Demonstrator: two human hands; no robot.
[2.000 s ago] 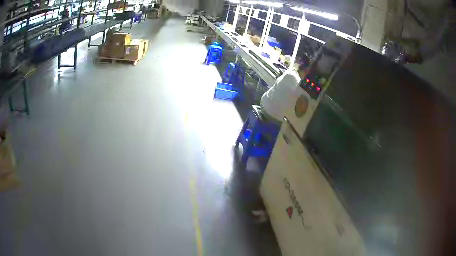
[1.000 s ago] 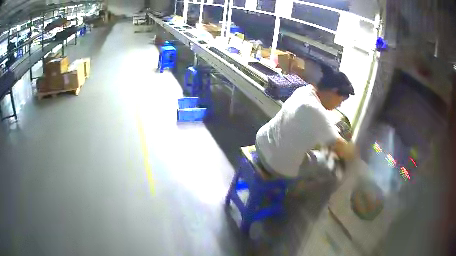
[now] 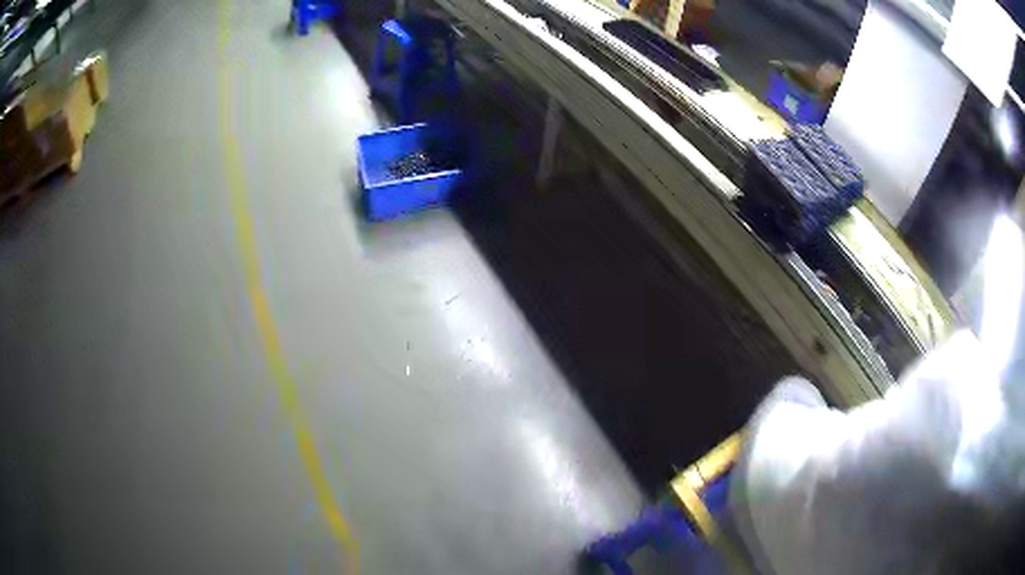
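Note:
Neither of my hands is in the picture. A dark block of racked boards (image 3: pixel 804 180) stands on the long bench (image 3: pixel 686 157) at the upper right. A blue plastic bin (image 3: pixel 410 200) with dark and silvery bits in it sits on the floor beside the bench. A person in a white top (image 3: pixel 865 477) sits at the lower right, blurred and cut off by the picture's edge.
A blue stool with a yellowish top (image 3: pixel 708 477) is under the person. Another blue stool (image 3: pixel 414 67) stands behind the bin. Cardboard boxes (image 3: pixel 51 124) are at the upper left. A yellow line (image 3: pixel 266 326) runs along the floor. A blue box (image 3: pixel 796 97) is behind the bench.
The view has moved forward and tilted down. The seated person, the bin and the racked boards look larger and nearer. The machine at the right has left the picture.

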